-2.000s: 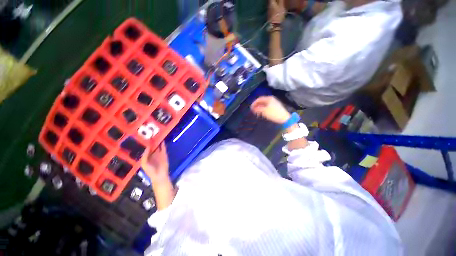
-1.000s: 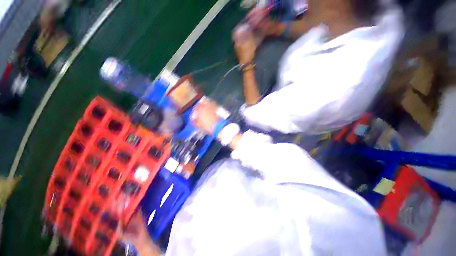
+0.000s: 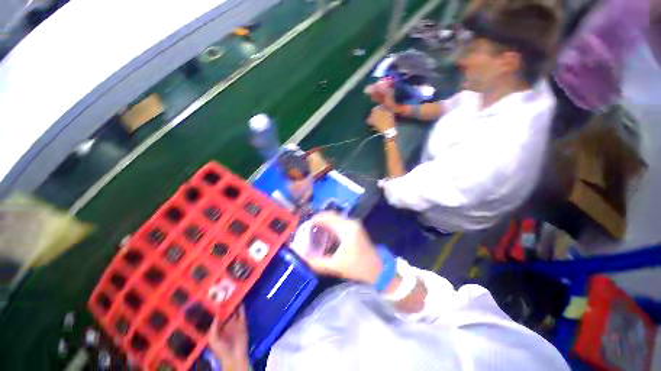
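A red compartment tray (image 3: pixel 210 228) lies at a tilt over the green bench on the left, most pockets holding dark square units. A pale unit (image 3: pixel 258 250) stands out in a pocket near its right edge. My left hand (image 3: pixel 230 339) holds the tray's lower right edge beside a blue plastic bin (image 3: pixel 279 293). My right hand (image 3: pixel 346 250) is right of the tray, above the blue fixture, with its fingers around a dark round-looking thing (image 3: pixel 322 240), blurred; what it is I cannot tell.
A blue-based fixture (image 3: pixel 337 192) with an orange-brown block stands behind my right hand. A bottle (image 3: pixel 262 134) stands behind it. A person in a white smock (image 3: pixel 478 152) works at the bench on the right. A cardboard box (image 3: pixel 598 188) and another red tray (image 3: pixel 616 330) are at the far right.
My right hand first reached out to the fixture area, then came back towards the tray, now with a dark thing in it. The view has tilted up. My left hand stays at the tray's edge.
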